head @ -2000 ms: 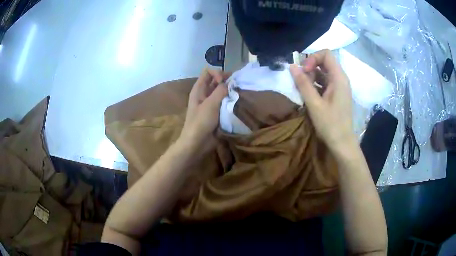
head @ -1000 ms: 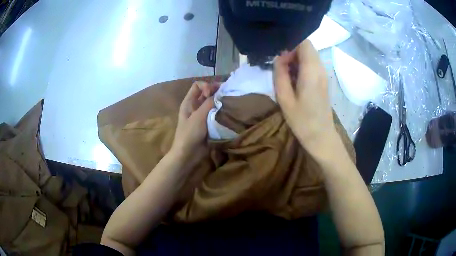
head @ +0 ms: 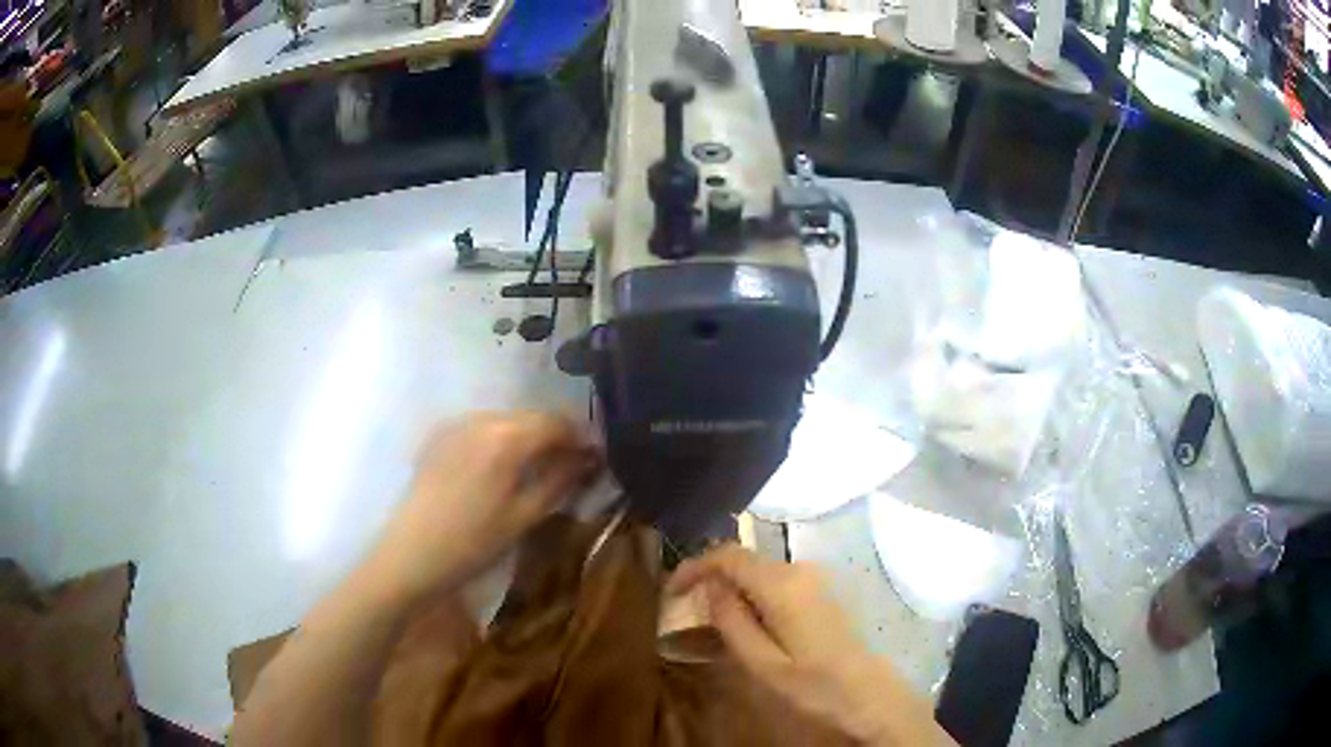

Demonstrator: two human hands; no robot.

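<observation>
The brown garment (head: 569,649) is bunched below the dark sewing machine head (head: 708,394), at the bottom of the view. A narrow white edge (head: 604,537) shows at its top. My left hand (head: 511,470) is blurred, fingers curled, left of the machine head above the garment; its grip is unclear. My right hand (head: 766,620) is below the head, its fingertips against the cream cylinder bed (head: 689,631); whether they pinch cloth is unclear. The needle area is mostly hidden by the head.
White half-moon pads (head: 942,558) lie right of the machine. A black smartphone (head: 988,674), scissors (head: 1080,642), clear plastic (head: 1007,365), a dark small tool (head: 1194,428) and a lidded cup (head: 1219,577) are further right. Another brown garment (head: 66,657) lies at lower left.
The view has tilted up, showing the machine arm and workshop behind. The white padding has mostly gone from view. My left hand has moved up and left of the head; my right hand is lower, at the bed.
</observation>
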